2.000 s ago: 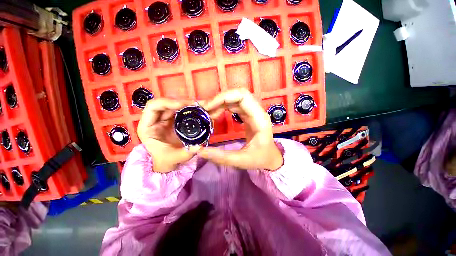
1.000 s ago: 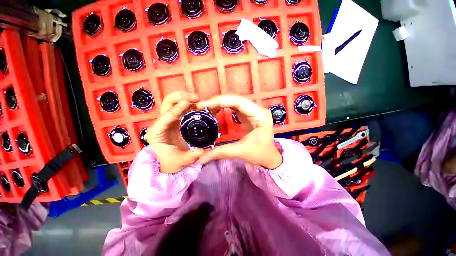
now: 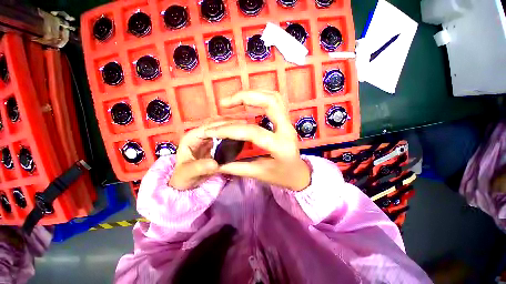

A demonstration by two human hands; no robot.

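A dark round watch body [image 3: 228, 150] is held between my two hands, tilted so that its face shows only partly. My left hand [image 3: 194, 158] grips its left side. My right hand [image 3: 272, 147] grips its right side, with fingers partly over it. Below my hands lies the red-orange foam tray [image 3: 210, 74] with square pockets. Many pockets hold watch bodies, and several in the middle are empty. A white wiping cloth [image 3: 286, 43] lies across the tray's upper right part. My hands hide some of the front pockets.
Stacked red-orange trays [image 3: 69, 130] stand at the left, with a strapped watch [image 3: 52, 191] on them. A white sheet [image 3: 388, 49] with a pen [image 3: 384, 47] and a white box [image 3: 478, 52] are at the right. A lower tray [image 3: 388, 172] and another person's sleeve [image 3: 485, 166] show too.
The watch body has turned from facing the camera to tilted and partly covered. My right fingers have closed in over it.
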